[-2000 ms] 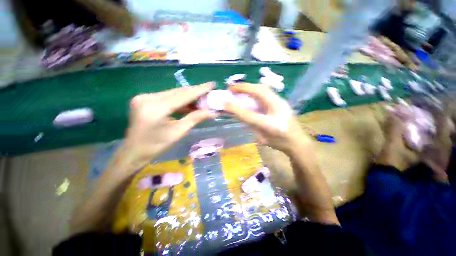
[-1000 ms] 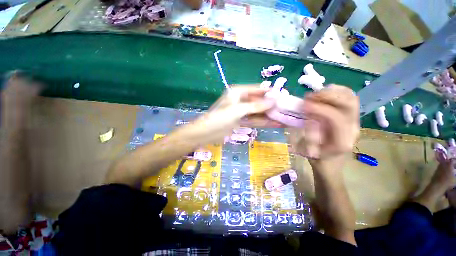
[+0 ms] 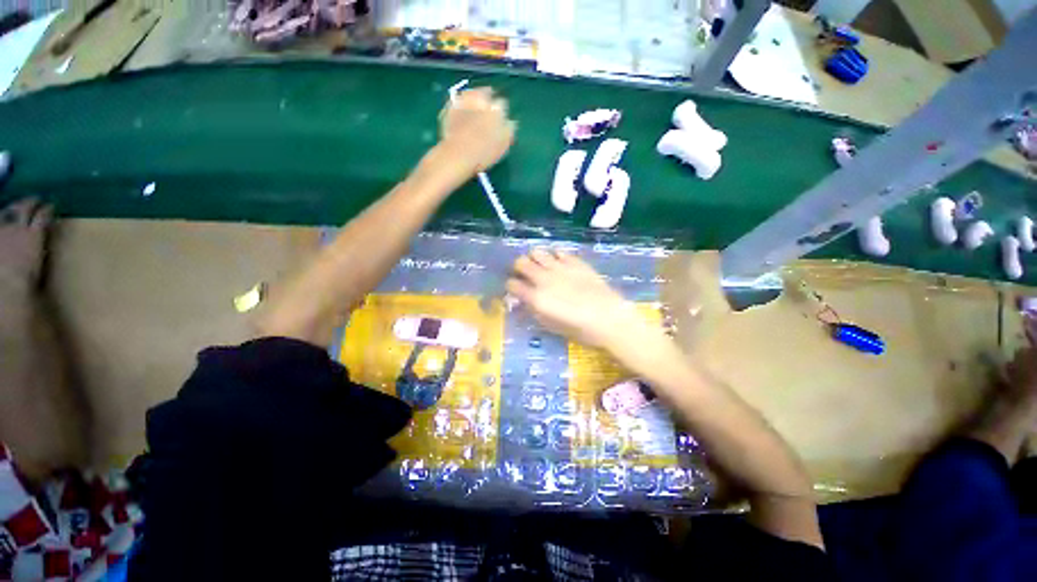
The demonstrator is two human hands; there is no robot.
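My left hand (image 3: 475, 131) is over the green belt, blurred, with fingers curled; what is under it is hidden. A thin white strip (image 3: 494, 196) runs beneath it. My right hand (image 3: 560, 291) is low over the upper middle of the mat (image 3: 534, 375), fingers bent down; I cannot tell if it grips something. A pink unit with a dark window (image 3: 436, 331) lies on the left orange panel. Another pink unit (image 3: 624, 397) lies on the right, partly behind my right forearm.
White curved shells (image 3: 567, 182) and a pink part (image 3: 591, 124) lie on the green belt (image 3: 284, 142). A grey post (image 3: 864, 154) slants at the right, beside a blue-handled tool (image 3: 856, 338). A yellow scrap (image 3: 249, 298) lies left. Other people's arms (image 3: 51, 352) show at both sides.
The pink-white casing held between both hands is no longer visible. My left hand has moved away over the belt, my right down onto the mat, covering where a pink unit lay.
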